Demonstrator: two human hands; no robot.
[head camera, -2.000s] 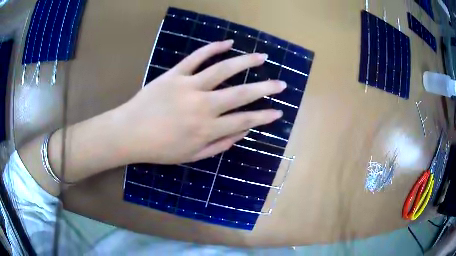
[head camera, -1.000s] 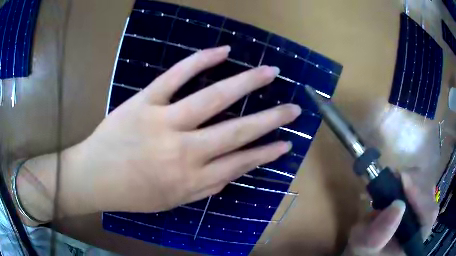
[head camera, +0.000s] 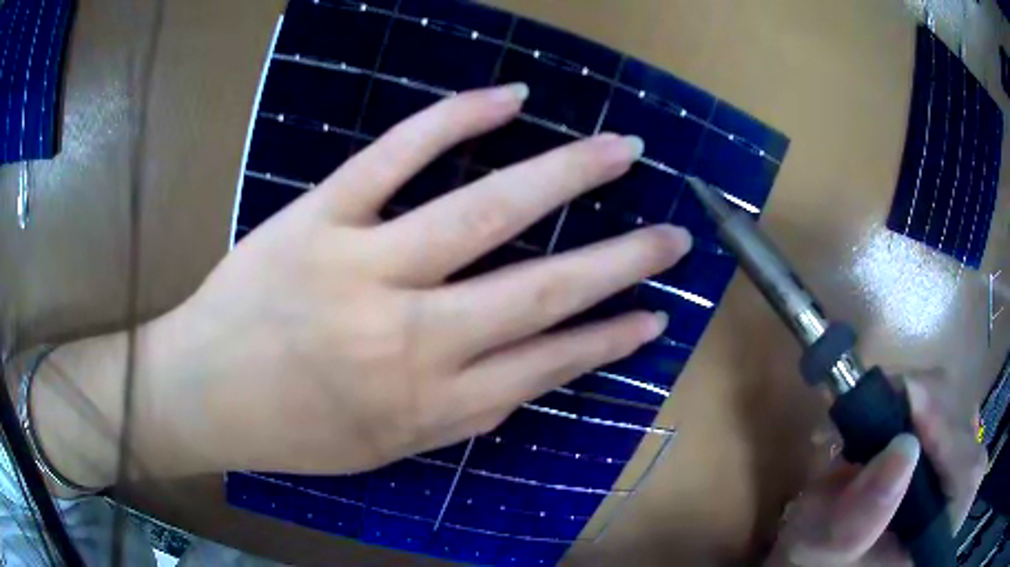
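Observation:
A large dark blue solar cell (head camera: 443, 50) with thin silver lines lies on the brown table, tilted to the view. My left hand (head camera: 388, 288) lies flat on it with fingers spread, pressing nothing else that shows. My right hand (head camera: 875, 498), partly cut off by the lower edge, holds the soldering iron (head camera: 792, 294) by its black grip like a pen. The iron's tip is at a silver line near the cell's right edge, just right of my left fingertips. A thin silver connecting ribbon (head camera: 653, 460) projects past the cell's lower right edge.
Another cell piece (head camera: 947, 150) lies at the upper right, with silver leads at its top. Another cell (head camera: 28, 83) lies at the upper left, with a lead (head camera: 22, 197) below it. A dark cable (head camera: 135, 222) runs vertically across the left of the view.
My right hand has come in from the right with the iron, its tip now at the cell. The view has moved closer. My left hand stays spread on the cell.

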